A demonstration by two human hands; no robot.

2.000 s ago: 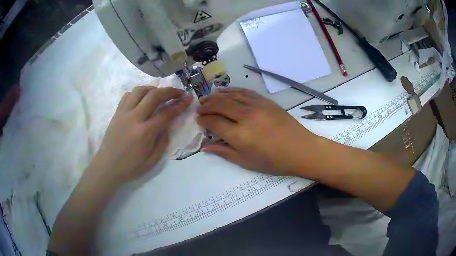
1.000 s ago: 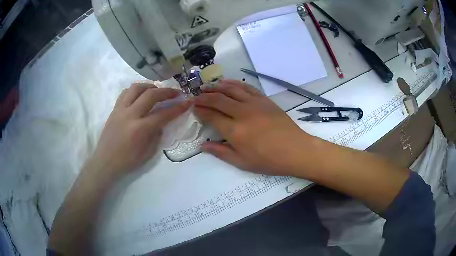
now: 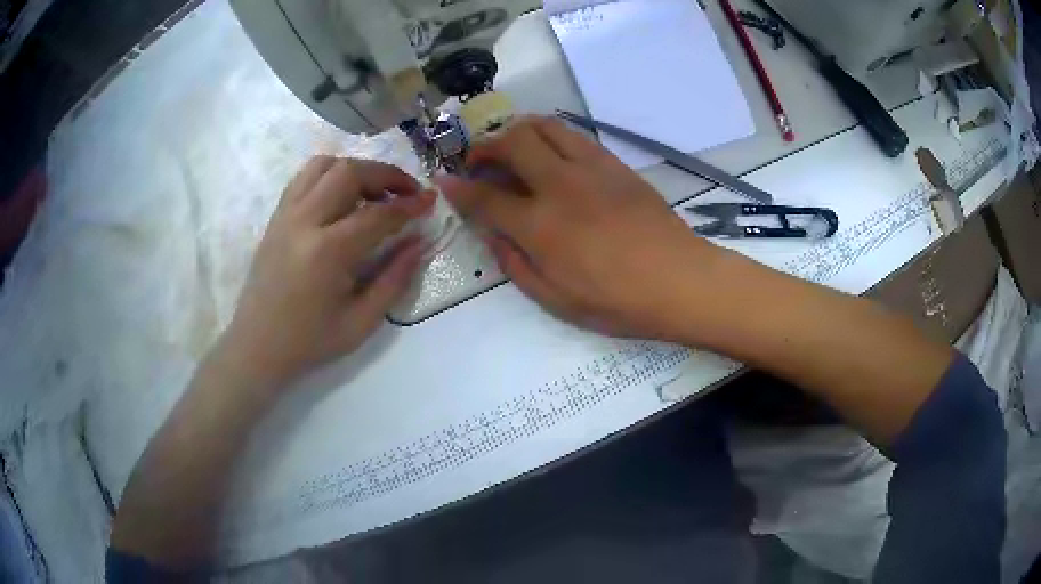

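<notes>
The white fabric [image 3: 148,228] spreads over the left of the table and runs to the presser foot and needle [image 3: 443,146] of the white sewing machine [image 3: 331,57]. My left hand [image 3: 325,257] pinches the fabric edge just in front of the foot. My right hand [image 3: 571,228] is beside it, thumb and fingertips at the same edge, right of the foot. A small bit of fabric shows between my hands. The fingertips are blurred and partly hide the fabric. The shiny plate [image 3: 440,285] shows below my hands.
Tweezers [image 3: 674,157] lie partly over a notepad [image 3: 656,80]. Black thread snips [image 3: 765,220] lie below them. A red pencil [image 3: 759,69] and a black-handled screwdriver [image 3: 856,103] are behind. A printed ruler [image 3: 479,428] follows the front edge. A cardboard box [image 3: 930,297] is at right.
The whole view has shifted, so the table appears higher. The fabric between my hands has drawn in, uncovering more of the plate. My right fingers are raised and more bunched at the edge.
</notes>
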